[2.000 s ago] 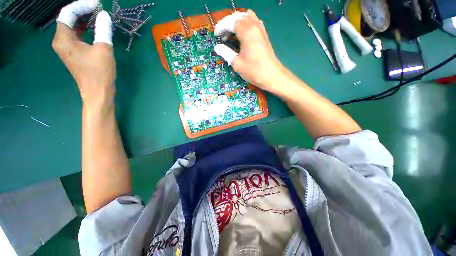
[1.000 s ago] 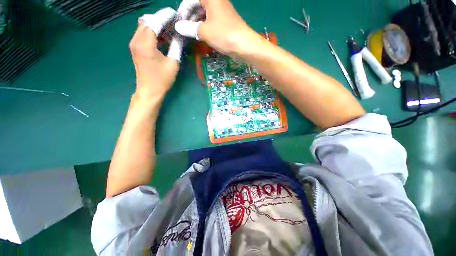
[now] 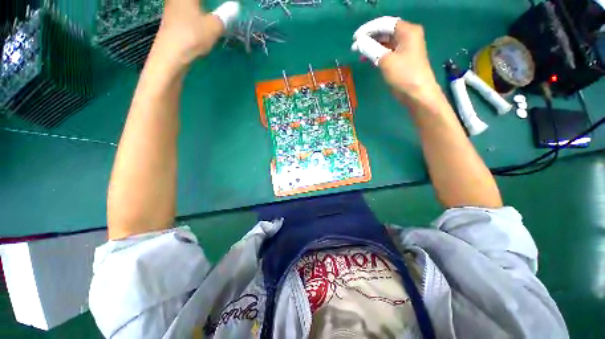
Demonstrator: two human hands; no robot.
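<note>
The green PCB panel [image 3: 313,129] lies in its orange fixture [image 3: 357,98] in front of me. Three thin silvery wire leads [image 3: 314,76] stand out of its top edge. My left hand [image 3: 192,30] is at the upper left, cut off by the top edge, with a white cot on a visible digit, beside a loose heap of wire leads [image 3: 252,34]. I cannot tell whether it holds anything. My right hand [image 3: 391,49] is raised right of the panel, white-cotted thumb and finger curled together. Whether something is between them is too small to tell.
Stacked PCB panels [image 3: 50,79] stand at the upper left. More leads [image 3: 285,5] lie at the top edge. At right are white-handled cutters [image 3: 470,106], a yellow-rimmed roll [image 3: 507,63], small white pieces [image 3: 521,106], a black box [image 3: 560,127] and cables. A white box [image 3: 63,275] is lower left.
My hands were together over the panel's upper left; now they are apart, left at the upper left and right moved right. The panel's top and three leads are uncovered. The view has shifted.
</note>
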